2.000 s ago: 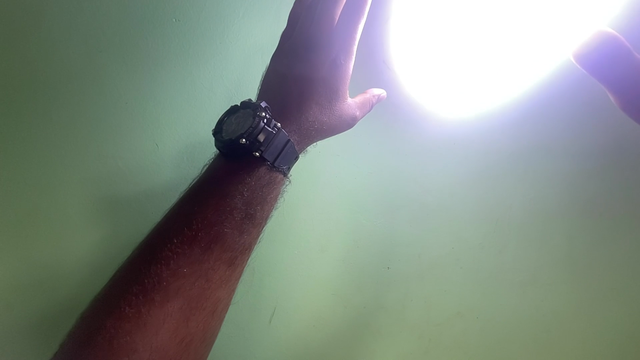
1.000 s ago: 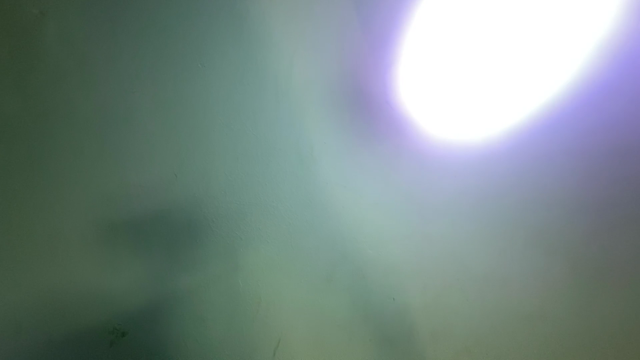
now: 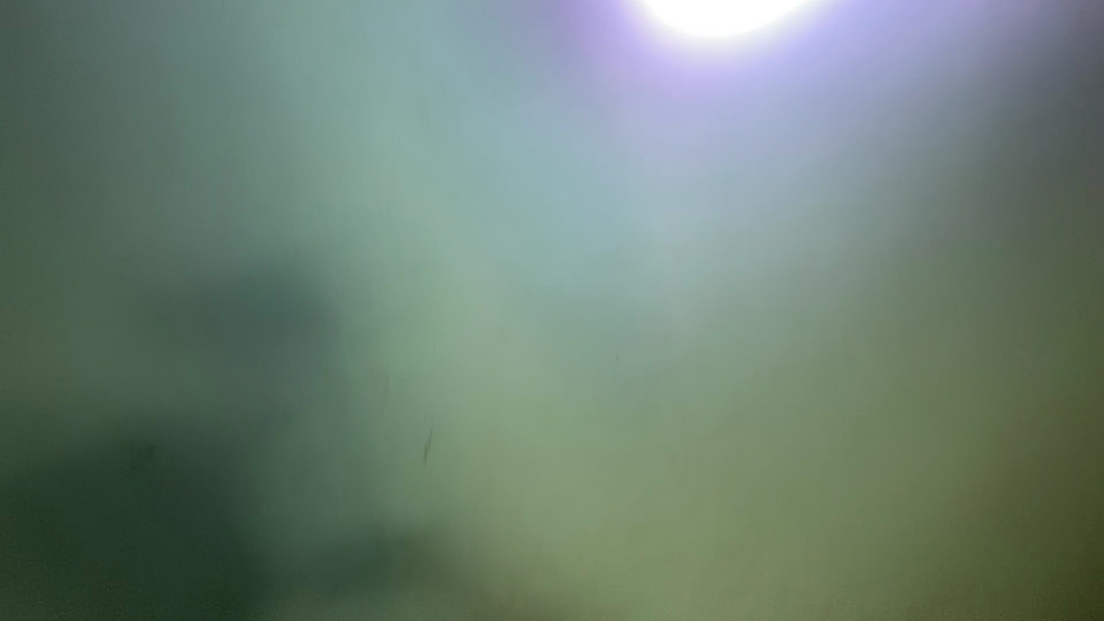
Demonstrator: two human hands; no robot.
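Neither my left hand nor my right hand is in the head view. A green, smooth surface, probably a wall [image 3: 535, 448], fills the picture and looks blurred. At the top edge, right of the middle, a glaring white light [image 3: 724, 10] with a purple halo is partly cut off. What either hand holds or touches cannot be seen.
Soft dark shadows [image 3: 129, 517] lie over the lower left of the green surface. A short thin dark mark [image 3: 427, 447] shows on it, left of the middle.
Two seconds ago an arm with a black wristwatch and part of another hand were in view near the light; both are gone. The glare now sits higher in the picture.
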